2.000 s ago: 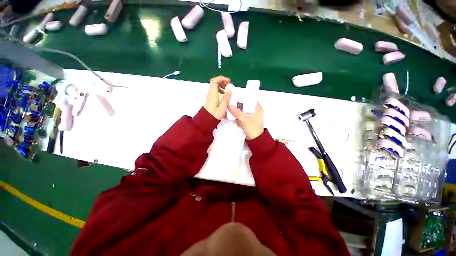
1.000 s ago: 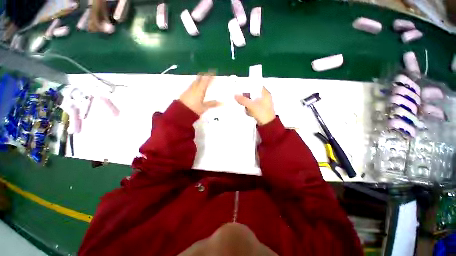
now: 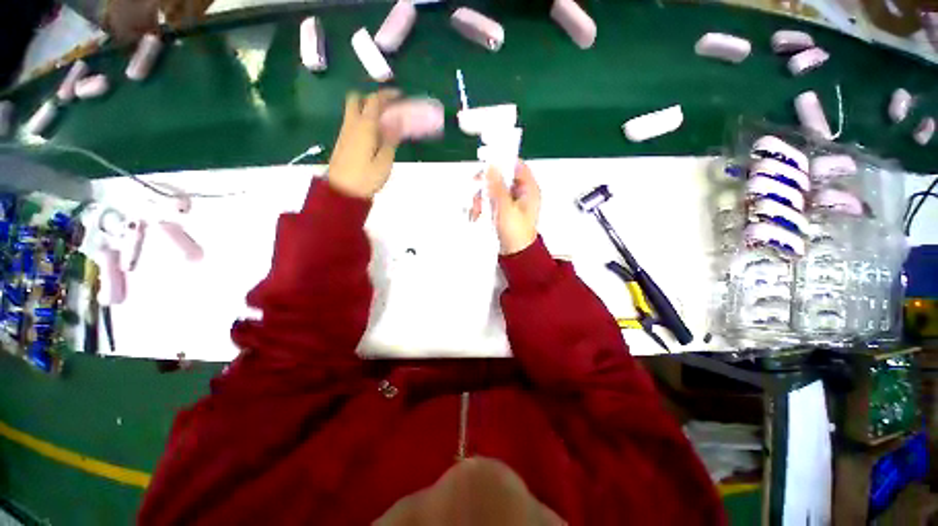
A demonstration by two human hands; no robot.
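My left hand (image 3: 362,144) is over the near edge of the green belt, blurred, with a pink housing (image 3: 413,120) at its fingertips. My right hand (image 3: 511,205) is above the white bench and holds a white strip (image 3: 501,152) that sticks up from its fingers over the belt's edge. A pale piece with a thin narrow strip (image 3: 462,90) shows just beyond the white strip; I cannot tell if they touch. A white sheet (image 3: 437,298) lies on the bench before my body.
Pink housings (image 3: 653,123) lie along the green belt (image 3: 576,87). A hammer (image 3: 635,264) and yellow-black pliers (image 3: 640,306) lie right of my hands. A clear tray (image 3: 864,277) with banded parts stands right. Blue components (image 3: 31,277) and a cable (image 3: 134,182) are left.
My left hand has moved away from the bench onto the belt and taken hold of a pink housing. My right hand still holds the white strip. Some housings on the belt have shifted.
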